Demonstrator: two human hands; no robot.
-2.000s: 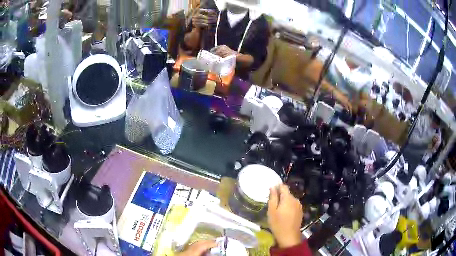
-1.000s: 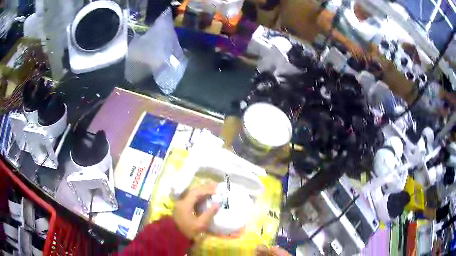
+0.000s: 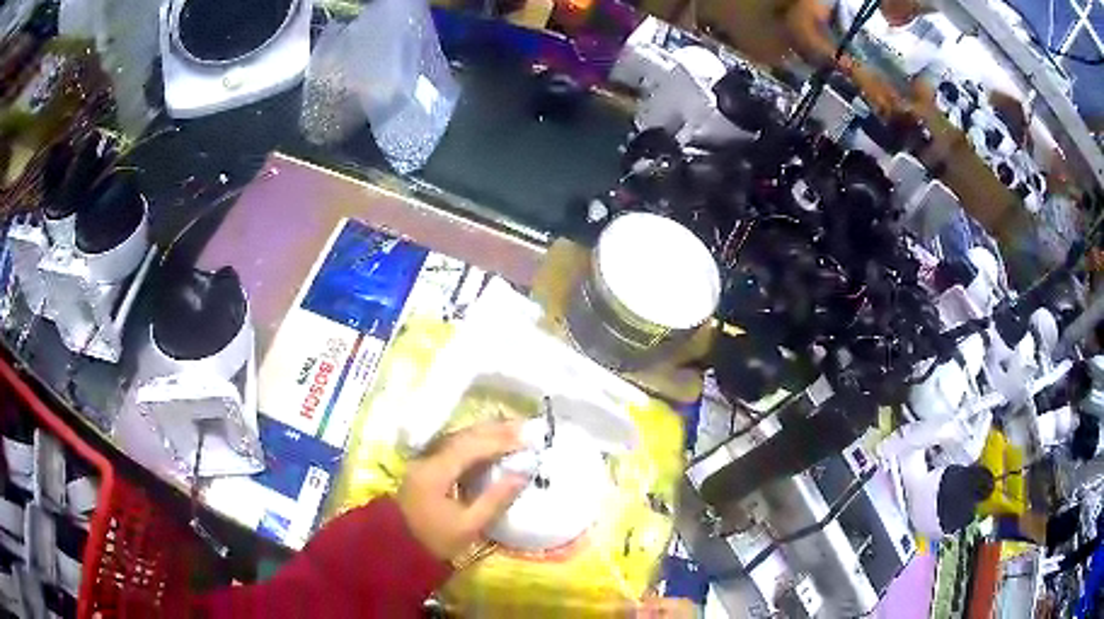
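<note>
A white plastic housing (image 3: 551, 514) with a rounded body and an arm lies on the yellow work pad (image 3: 484, 593), partly overexposed. A short dark wire (image 3: 548, 423) stands up at its centre. My left hand (image 3: 454, 490) comes in from the lower left in a red sleeve, its thumb and fingers closed on a small white part at the housing's centre. My right hand (image 3: 666, 607) shows only as a small blurred piece at the bottom edge, right of the pad; whether it holds anything is hidden.
A round white-topped tub (image 3: 656, 272) stands behind the pad. A black screwdriver (image 3: 787, 441) lies over the metal tray (image 3: 847, 508) at right. Dark camera parts (image 3: 811, 254) are heaped beyond. White units (image 3: 200, 320) stand at left, above a red crate (image 3: 133, 544).
The right hand has left the tub's top and moved down to the bottom edge. The left hand has come further over the housing. The view has tilted downward.
</note>
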